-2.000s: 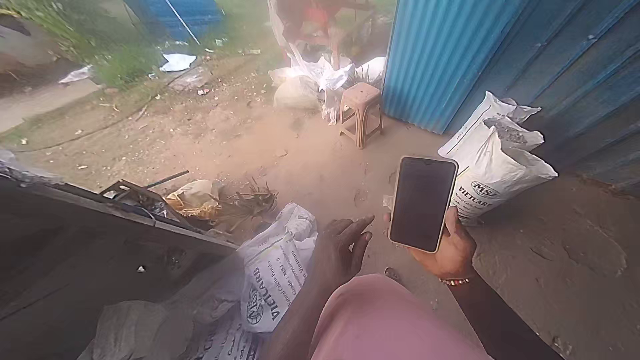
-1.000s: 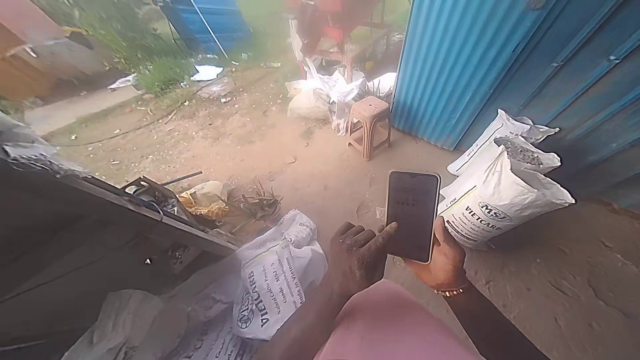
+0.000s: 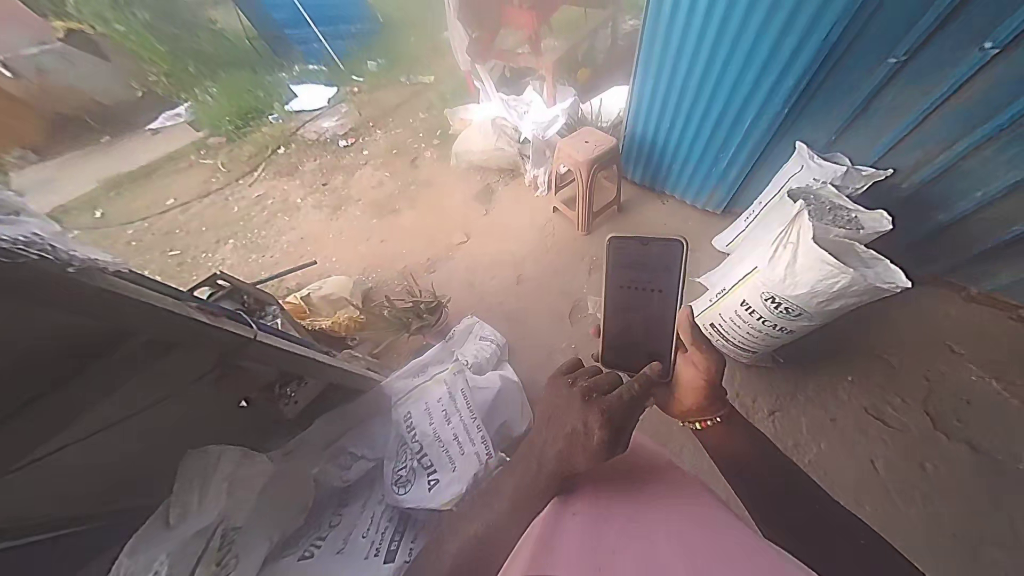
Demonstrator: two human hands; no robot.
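Note:
A smartphone (image 3: pixel 643 308) in a light-edged case is held upright by my right hand (image 3: pixel 694 370), which wears a beaded bracelet and grips the phone's lower right part. Its dark screen shows a faint row of marks. My left hand (image 3: pixel 596 408) has the index fingertip at the phone's bottom edge, with the other fingers curled; it holds nothing. Beneath the hands lies pink cloth (image 3: pixel 648 520). Left of my left hand is a printed white woven sack (image 3: pixel 456 416), partly covered by my forearm.
Open-topped filled sacks (image 3: pixel 788 288) stand at right by the blue corrugated metal wall (image 3: pixel 720 88). A brown plastic stool (image 3: pixel 586 172) is ahead, beside white bags (image 3: pixel 500 132). A dark sheet-covered edge (image 3: pixel 160 320) runs along the left, near scattered debris (image 3: pixel 408 308).
My left hand has moved from beside the phone to its screen, then down to its bottom edge. Faint marks now show on the screen, which was blank two seconds ago.

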